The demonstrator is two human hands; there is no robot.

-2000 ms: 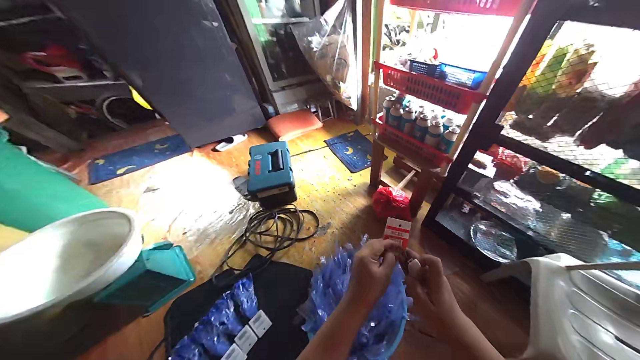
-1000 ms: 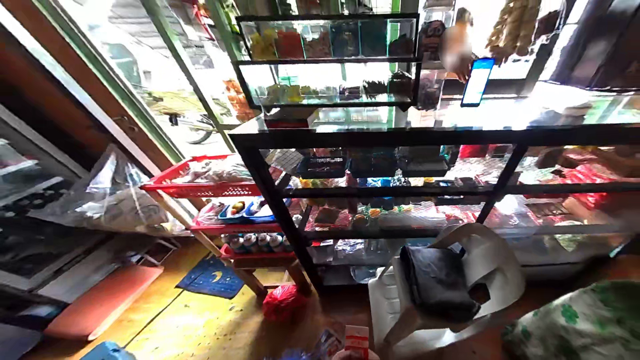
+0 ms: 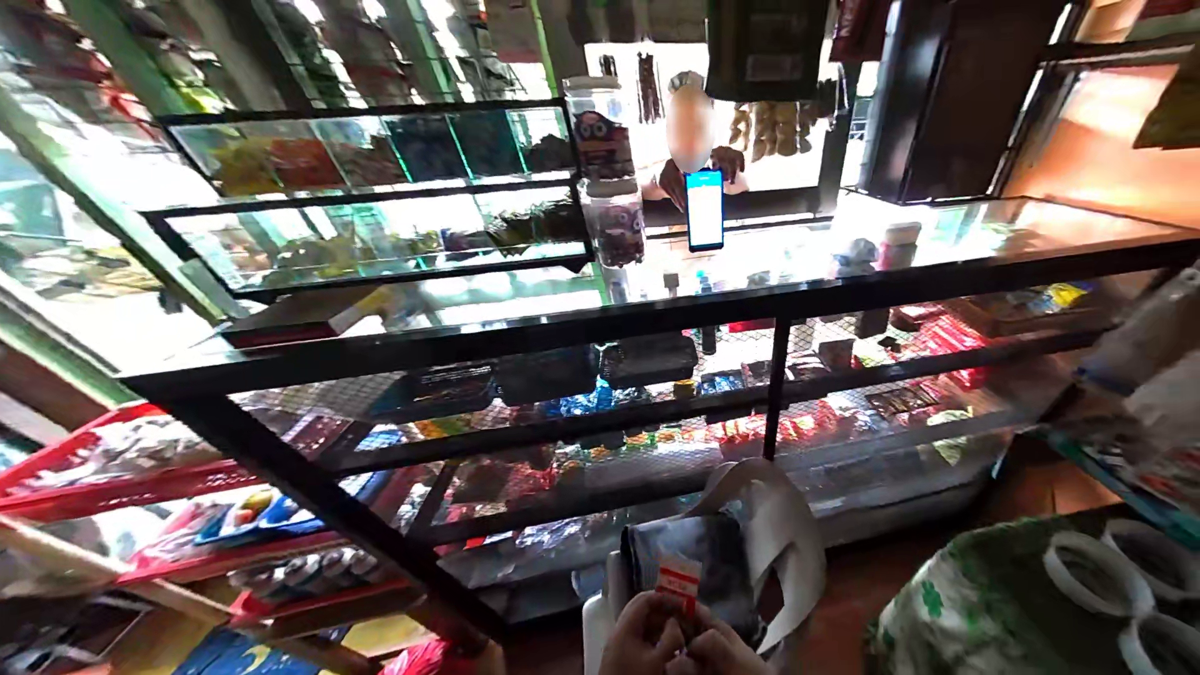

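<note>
Low in the head view, my left hand point(image 3: 642, 636) and my right hand point(image 3: 720, 651) are close together with curled fingers, pinching a small red-and-white packet card point(image 3: 679, 581) that bears writing. Its upper part stands out above the fingers; the lower edge is hidden by them. Just behind the card, a dark bag point(image 3: 731, 547) rests on a white plastic chair point(image 3: 797, 553). Beyond the counter, a person's hand point(image 3: 727, 164) holds up a lit phone point(image 3: 705, 208).
A glass display counter point(image 3: 562, 330) with a black frame spans the view. Red plastic trays point(image 3: 187, 483) on a wooden rack are at left. At lower right, white rings point(image 3: 1097, 574) lie on a green patterned cloth point(image 3: 937, 600). Clear jars point(image 3: 614, 225) stand on the counter.
The view has swung up and right from the floor to the counter. The toolbox, the cable and the blue wrapped bundles, seen two seconds ago, are out of view. The card is still in my hands.
</note>
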